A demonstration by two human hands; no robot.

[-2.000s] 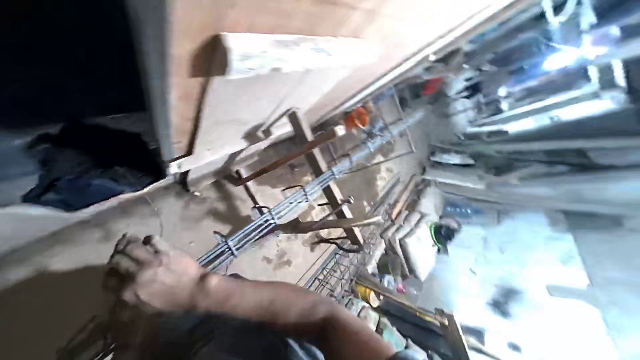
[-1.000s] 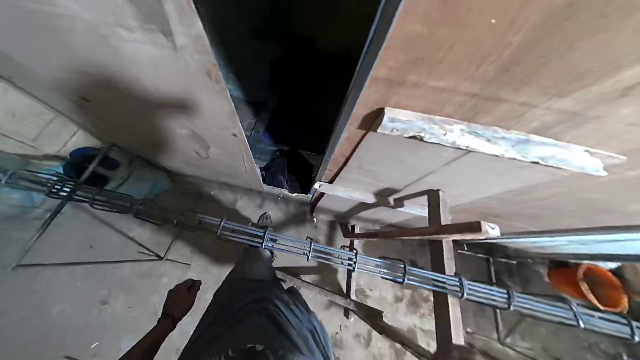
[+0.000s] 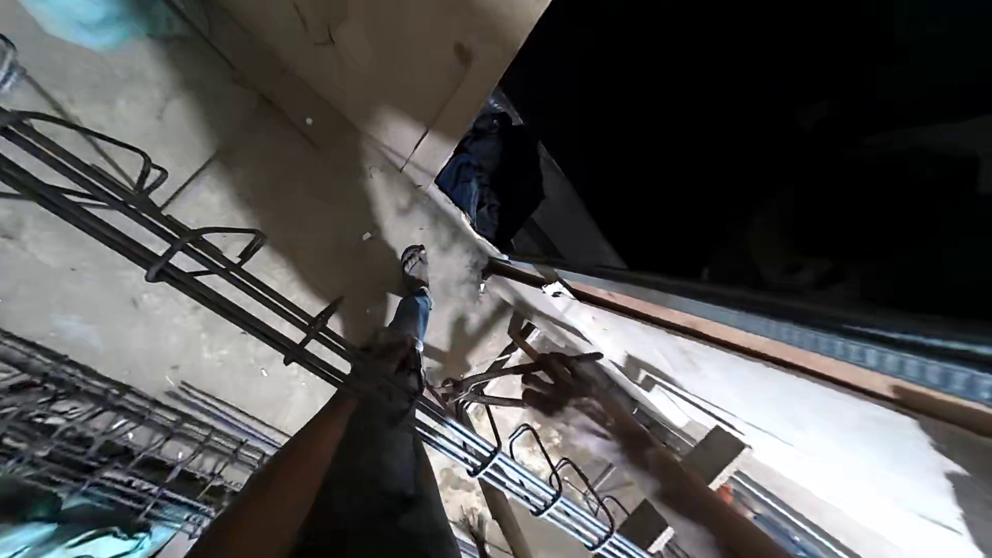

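Note:
Several long steel reinforcing bars (image 3: 232,304) run diagonally past my legs, with bent wire stirrups (image 3: 205,248) hung around them at intervals. On the bars in front of my leg rests my left hand (image 3: 387,358), dark and partly blurred, its fingers seemingly around them. My right hand (image 3: 559,384) is closed on the handles of a pair of long-handled pincers (image 3: 496,378). The pincers' jaws are close to the bars, just right of my left hand. Whether they touch a bar or wire cannot be told.
A rebar cage (image 3: 116,442) lies at lower left. Wooden supports (image 3: 713,453) stand at lower right beside a pale board (image 3: 775,403). Dark cloth (image 3: 492,178) lies at the edge of a dark opening. My sandaled foot (image 3: 415,266) is on the concrete floor.
The view has turned strongly. A second ago one hand hung off the bars at lower left; now my left hand is at the bars and my right hand with pincers has come into view.

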